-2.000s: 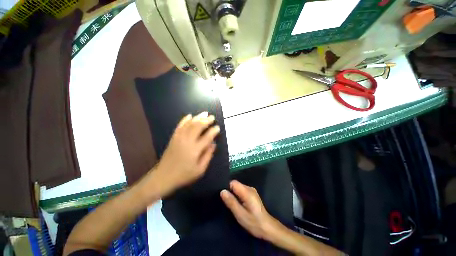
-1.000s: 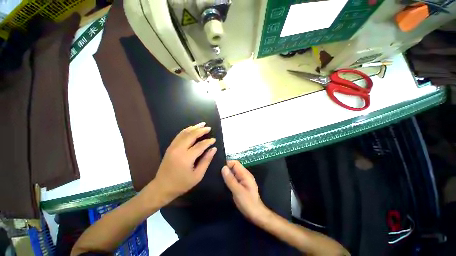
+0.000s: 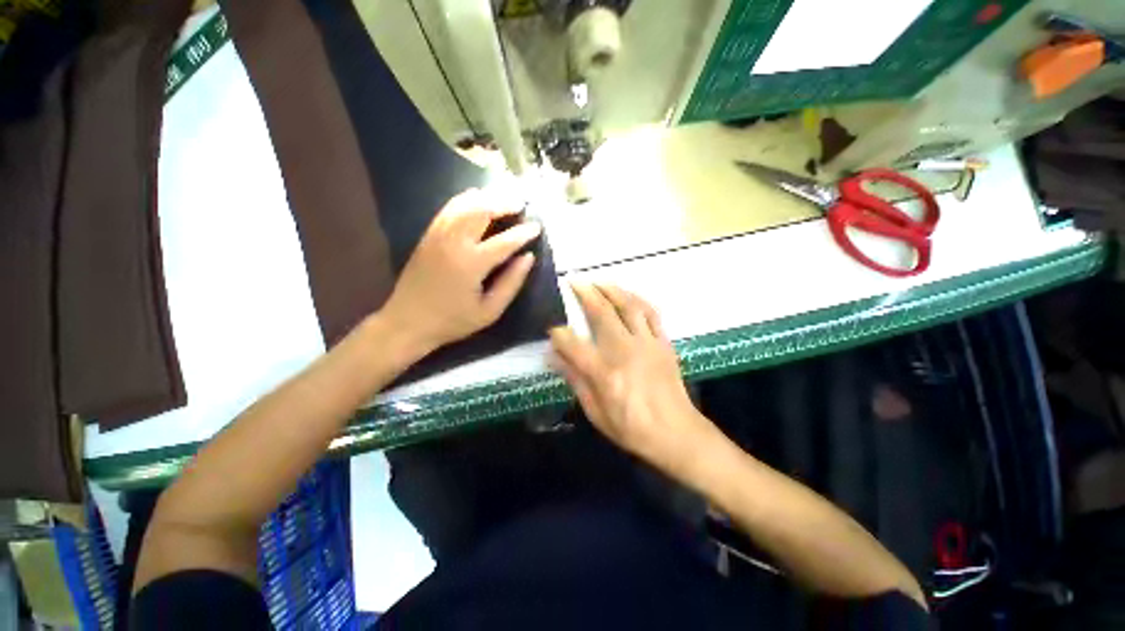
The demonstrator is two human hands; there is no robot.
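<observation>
The black fabric panel [image 3: 397, 166] lies over the brown fabric panel [image 3: 309, 148] on the white table, running under the cream sewing machine head [image 3: 444, 62]. The presser foot area is lit by a bright lamp. My left hand [image 3: 459, 274] lies on the black panel just in front of the needle, fingers bent; nothing is seen gripped in it. My right hand [image 3: 623, 364] is at the panel's near right corner, fingertips at its edge; whether they pinch the cloth is hard to tell.
Red-handled scissors [image 3: 883, 222] lie right of the needle. Stacked brown cut pieces [image 3: 111, 247] hang over the table's left side. The green front edge [image 3: 765, 345] runs below my hands. A blue basket [image 3: 309, 542] is below left. An orange block [image 3: 1061, 64] sits at upper right.
The panels have moved away from me under the machine, and their near end now lies on the table. Both hands have moved forward with the cloth, closer to the needle.
</observation>
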